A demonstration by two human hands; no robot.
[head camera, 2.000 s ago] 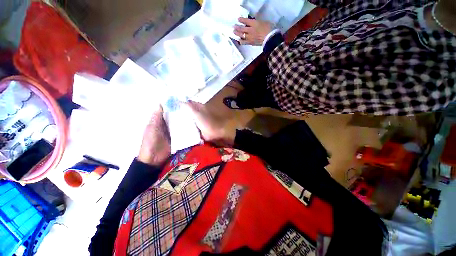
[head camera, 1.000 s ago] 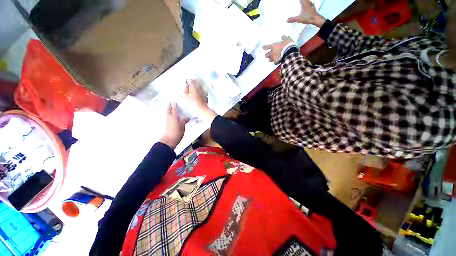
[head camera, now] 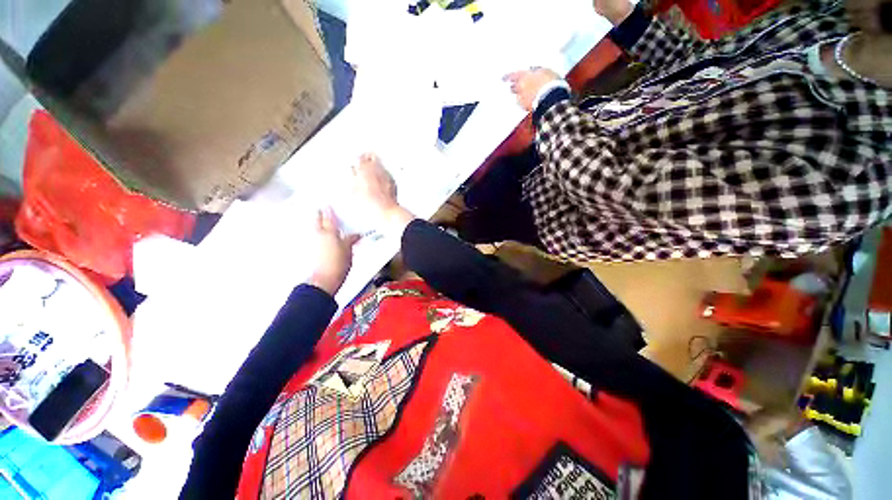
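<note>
My left hand [head camera: 334, 252] is at the near edge of the white table, its thumb and fingers spread around overexposed white pieces. My right hand [head camera: 378, 187] lies just beyond it to the right, fingertips on the same white pieces [head camera: 344, 210]. The glare hides their outlines, and I cannot tell whether either hand grips one. More flat white pieces [head camera: 406, 59] lie farther along the table. A white piece [head camera: 161, 262] also lies to the left.
An open brown carton [head camera: 235, 107] stands at the far left, beside a red-orange bag [head camera: 83, 200]. A pink-rimmed basket [head camera: 122, 342] holds a phone [head camera: 68, 400]. An orange-and-blue roll [head camera: 152, 426] lies near my left sleeve. A person in black-and-white check [head camera: 685, 166] works at right.
Since two seconds ago my hands have moved from close to my apron out onto the table. In the last second they stay about there, while the other person's hands have shifted.
</note>
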